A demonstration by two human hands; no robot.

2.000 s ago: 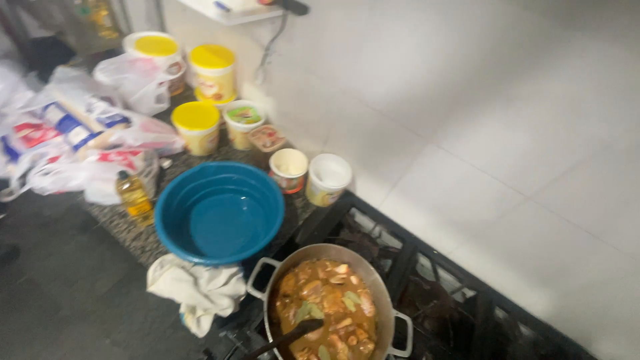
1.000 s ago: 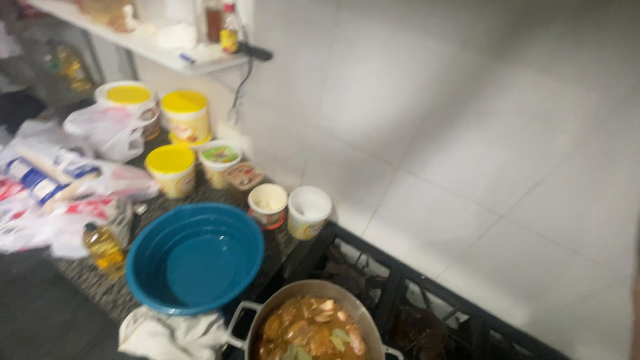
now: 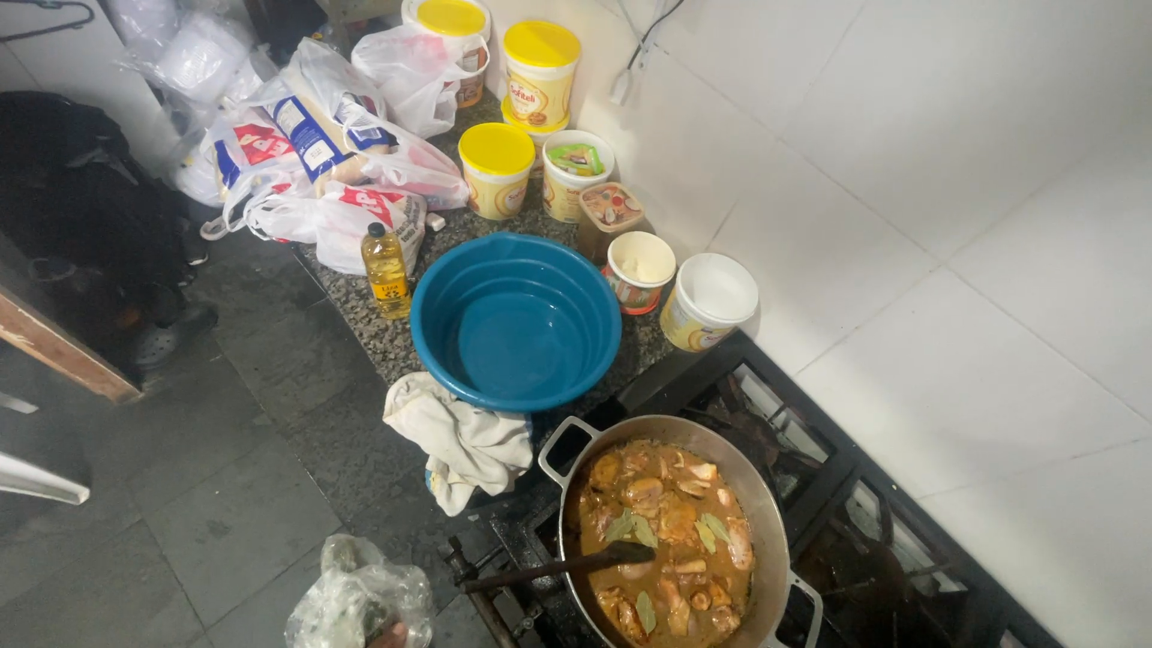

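At the bottom edge, left of the stove, a bit of my left hand [image 3: 389, 635] shows through a crinkled clear plastic bag [image 3: 360, 594] that it holds; the bag has something greenish inside, and most of the hand is hidden. My right hand is out of view. A two-handled metal pot [image 3: 765, 504] stands on the stove, holding meat pieces in brown sauce with bay leaves [image 3: 646, 612]. A dark wooden spoon [image 3: 540, 572] rests with its head in the sauce and its handle over the left rim.
A blue plastic basin [image 3: 513, 333], a whitish cloth [image 3: 463, 441], an oil bottle [image 3: 387, 274], plastic tubs [image 3: 498, 184] and shopping bags [image 3: 315, 153] are on the granite counter [image 3: 360, 315]. Black stove grates [image 3: 864, 540] lie beside the pot, along the tiled wall [image 3: 900, 270].
The clear plastic bag and part of a hand have come into view at the bottom. The view has shifted, and more of the pot and floor shows than one second ago.
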